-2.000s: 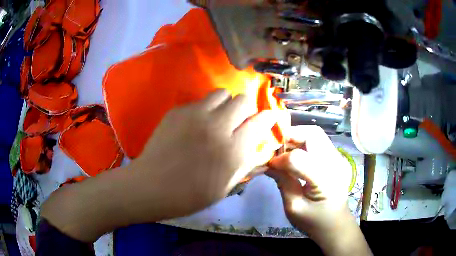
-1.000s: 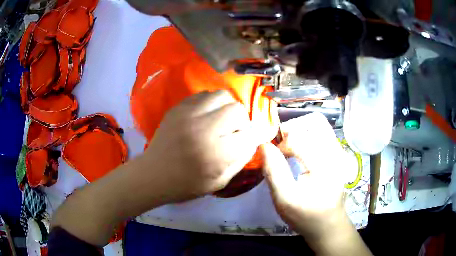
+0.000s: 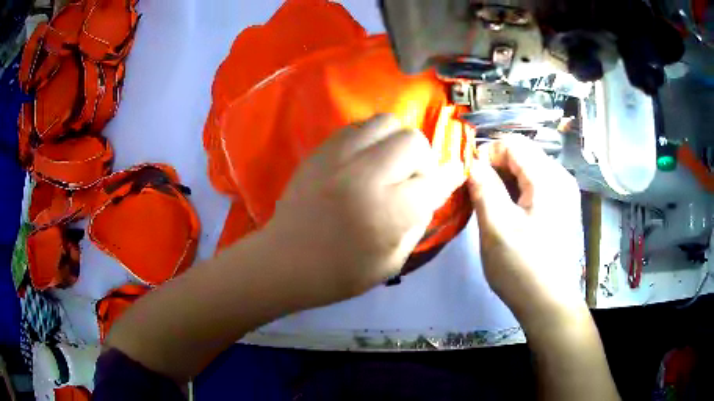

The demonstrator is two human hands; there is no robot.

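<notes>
An orange pouch body (image 3: 282, 125) lies in front of me, its right end under the lit needle area of the sewing machine (image 3: 470, 94). A rounded orange panel (image 3: 301, 35) lies behind it. A dark-edged side band (image 3: 438, 239) hangs out below my fingers. My left hand (image 3: 364, 207) is closed on the pouch fabric, fingers bent. My right hand (image 3: 521, 211) pinches the pouch edge with thumb and fingers just below the needle area. The fingertips and the seam are partly washed out by glare.
Several sewn orange pouches (image 3: 145, 235) are piled along the left side. The white table (image 3: 313, 313) has a worn front edge. A brown wooden stick (image 3: 593, 251) and a red-handled tool (image 3: 636, 254) lie at the right.
The pouch looks spread wider, and more of the rounded panel behind it shows. Both hands and the machine sit further right in view. The yellow scissor loop is no longer visible.
</notes>
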